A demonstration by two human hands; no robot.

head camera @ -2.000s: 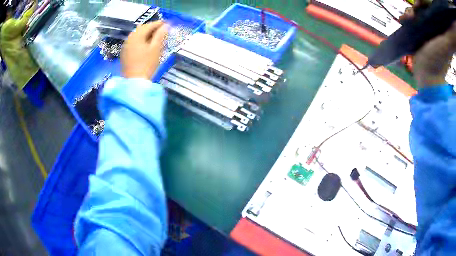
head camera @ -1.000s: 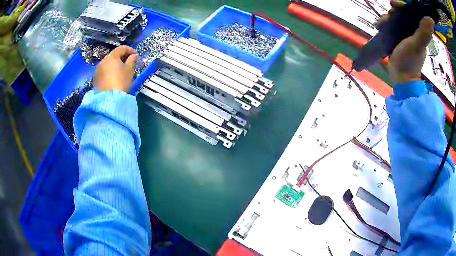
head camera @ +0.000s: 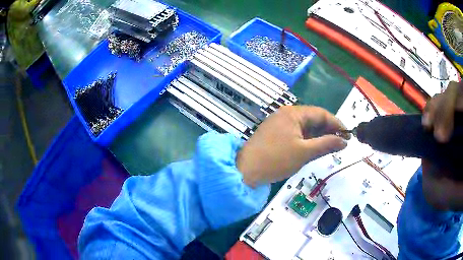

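Note:
My left hand (head camera: pixel 292 142) is over the near edge of the white back panel (head camera: pixel 284 223), with thumb and forefinger pinched on a tiny screw (head camera: pixel 346 133) at the tip of the screwdriver. My right hand (head camera: pixel 442 122) is at the right edge, wrapped around the black electric screwdriver (head camera: pixel 393 134), which points left. The panel carries a green circuit board (head camera: pixel 302 204), a black oval speaker (head camera: pixel 329 221) and dark red wires. The right forearm hides part of the panel.
A large divided blue tray (head camera: pixel 137 96) holds screws and stacked short metal brackets (head camera: pixel 142 18). Mounting strips (head camera: pixel 238 76) lie beside it. A small blue tray (head camera: pixel 274 51) holds screws. Another panel (head camera: pixel 381 38) lies behind on a red pad. A deep blue bin (head camera: pixel 61 177) is at left; a fan (head camera: pixel 449 28) is at top right.
My left hand has moved right from the large tray to the screwdriver tip, now with a tiny screw. My right hand and the screwdriver have come lower, with the bit pointing left.

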